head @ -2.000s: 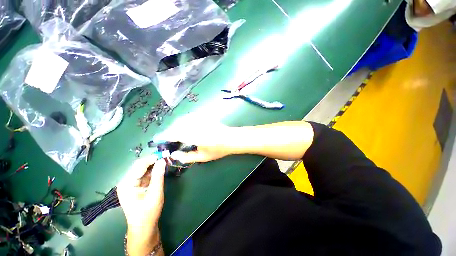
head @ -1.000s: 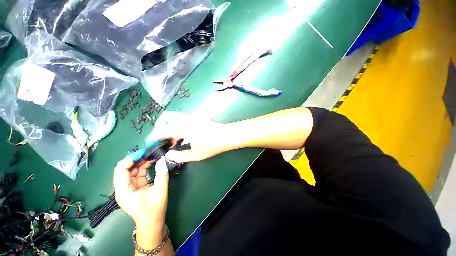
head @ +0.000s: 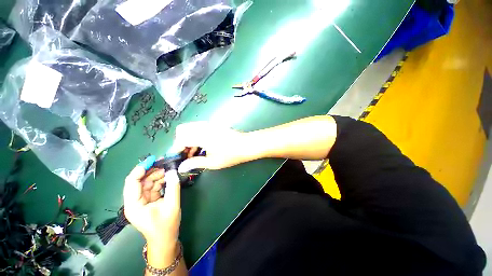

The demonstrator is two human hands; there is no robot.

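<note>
A black plastic housing (head: pixel 171 161) is held between my two hands above the green mat. My left hand (head: pixel 156 199) grips its left end with the fingertips; one fingertip has a blue covering. My right hand (head: pixel 207 148) holds its right end between thumb and fingers. The fingers hide much of the housing, and a little of some wires shows below my right thumb. A bundled black cord (head: pixel 112 227) lies on the mat at the left of my left wrist.
Red-and-blue cutters (head: pixel 264 89) lie beyond my right hand. Large clear bags (head: pixel 124 40) fill the upper left, green-and-white cutters (head: pixel 96 141) on one. Small black clips (head: pixel 159 119) lie beside them. A wired cable pile (head: pixel 38 237) is at lower left. The bench edge (head: pixel 253 195) runs diagonally.
The housing has been turned from two seconds ago, when white and red bits showed between my fingers. Over the last second, my right thumb and fingers have shifted on it slightly.
</note>
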